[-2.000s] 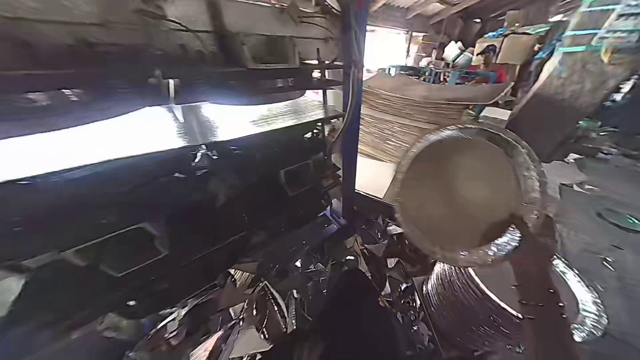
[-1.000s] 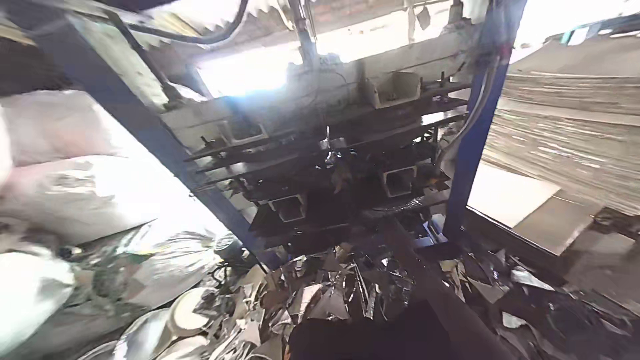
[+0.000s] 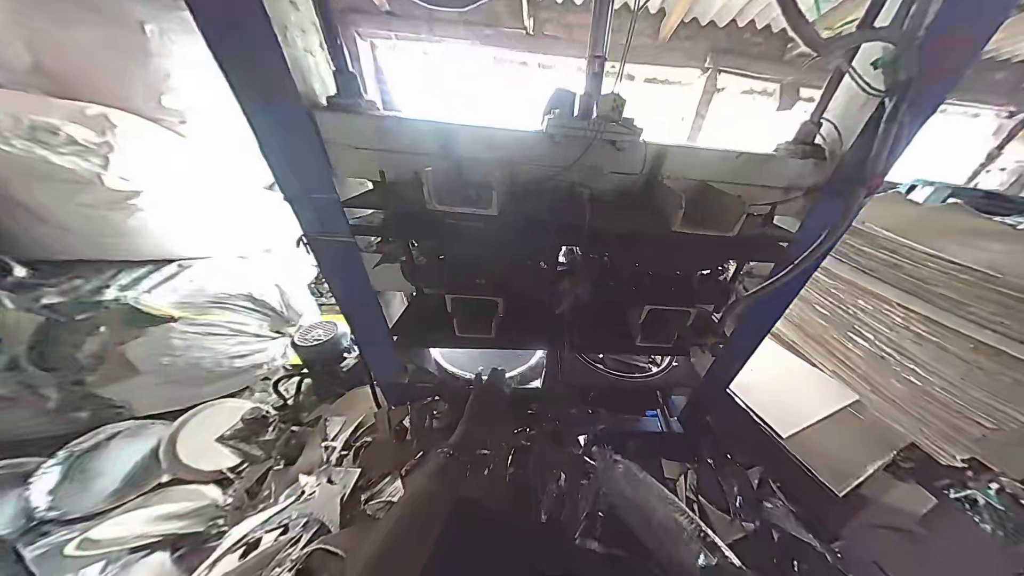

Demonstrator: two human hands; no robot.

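Observation:
My left hand (image 3: 490,386) reaches forward, dark against the light, to the lower opening of a press with a blue steel frame (image 3: 276,136). Its fingers are at the near edge of a round silvery plate (image 3: 488,362) lying in the left lower die; whether they grip it is unclear. To the right, in the other lower opening, a round metal die ring (image 3: 628,366) shows. A nested stack of silvery plates (image 3: 656,512) slants at the lower right, near my body. My right hand cannot be made out.
Cardboard and foil scraps (image 3: 320,496) heap below the press, with round silvery plates (image 3: 104,472) at the left. Filled sacks (image 3: 216,344) and a motor (image 3: 318,336) stand left of the frame. Stacked board sheets (image 3: 904,344) lie at the right, loose sheets (image 3: 792,388) beside them.
The view has swung left from the stacked plates to the press and closer to it. My left hand now reaches into the press; the right arm, extended toward it one second ago, is no longer seen there.

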